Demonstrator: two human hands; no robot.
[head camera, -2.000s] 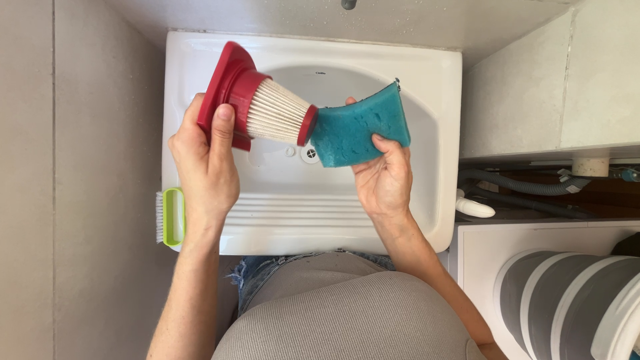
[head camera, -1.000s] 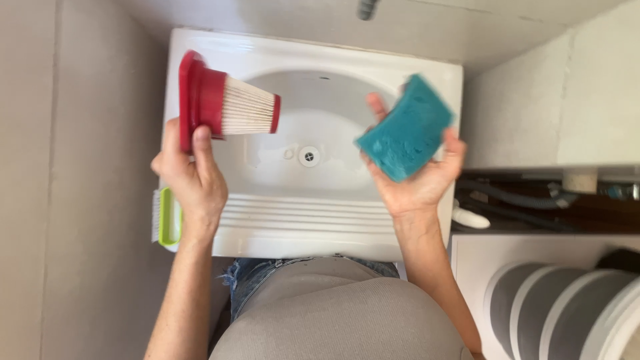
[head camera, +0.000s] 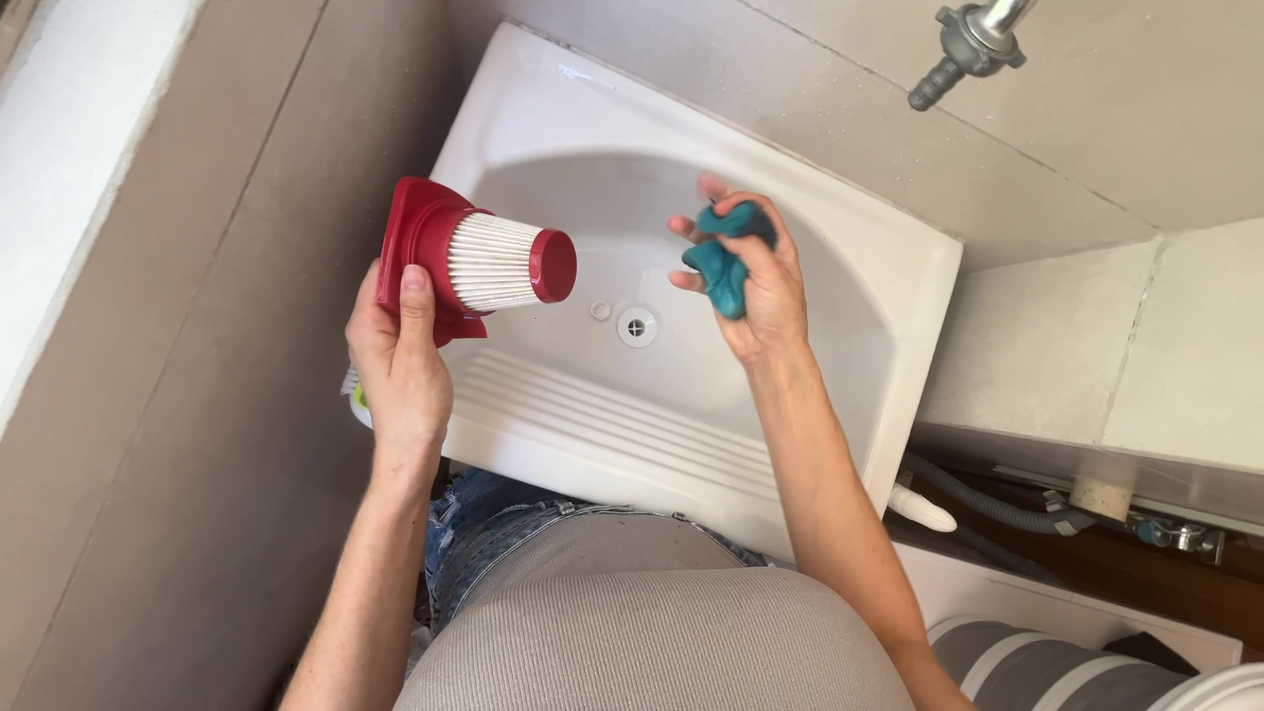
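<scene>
My left hand (head camera: 400, 346) grips the red plastic flange of a cone-shaped vacuum filter (head camera: 494, 262), its white pleats facing right over the left part of a white utility sink (head camera: 849, 217). Over the basin's right half, my right hand (head camera: 760, 267) holds a crumpled teal foam sleeve (head camera: 726, 276), squeezed between palm and fingers. The fingertips are slightly blurred. A gap lies between the filter and the foam. Below them, the drain (head camera: 637, 327) shows in the basin, with a small white ring (head camera: 600, 310) beside it.
A metal tap with a grey hose nozzle (head camera: 963, 59) juts out at the top right. Part of a green and white brush (head camera: 357, 395) shows at the sink's left edge. Grey hoses (head camera: 987, 499) run beneath the ledge at right, above a grey-and-white striped container (head camera: 1047, 662).
The teal foam sleeve, spread out in the earlier frames, is now crumpled in my right hand. The filter remains in my left hand. The view has tilted noticeably.
</scene>
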